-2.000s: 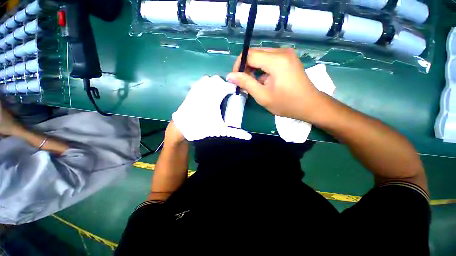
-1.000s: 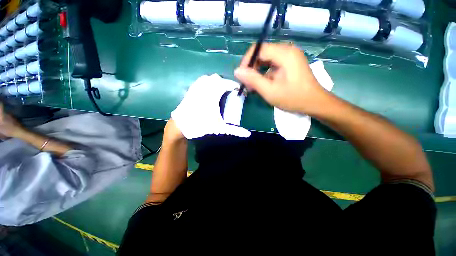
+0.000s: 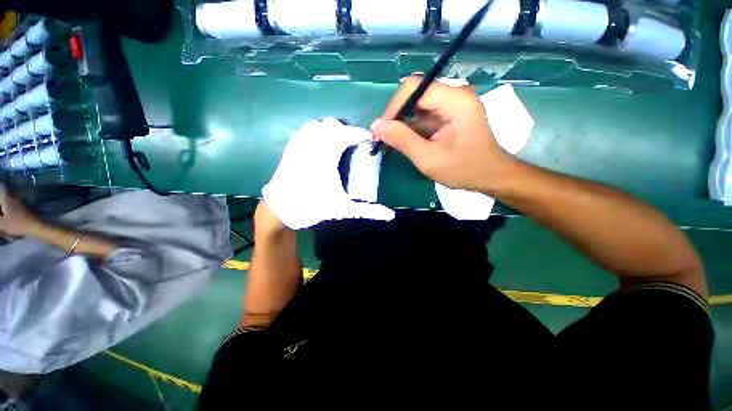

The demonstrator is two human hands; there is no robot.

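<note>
My left hand (image 3: pixel 309 177), in a white glove, holds a short white cylindrical housing (image 3: pixel 365 175) with a dark end over the bench edge. My bare right hand (image 3: pixel 445 132) grips a thin black pen-like tool (image 3: pixel 448 54). The tool slants up to the right, and its lower tip is at the upper end of the housing. Whether the tip touches it cannot be told. A white wiping cloth (image 3: pixel 507 119) lies on the bench, partly hidden under my right hand and wrist.
A clear blister tray (image 3: pixel 337 66) of white cylinders lies across the back; another tray (image 3: pixel 76 152) is at left. A black heat gun (image 3: pixel 112 84) with a cord lies between. White scalloped pieces (image 3: pixel 722 120) are at right. A neighbouring person's grey sleeve (image 3: pixel 104 281) is at left.
The black tool tilts further to the right than before. My right hand has shifted slightly, with the tool's tip still at the housing's upper end. The whole view has shifted slightly.
</note>
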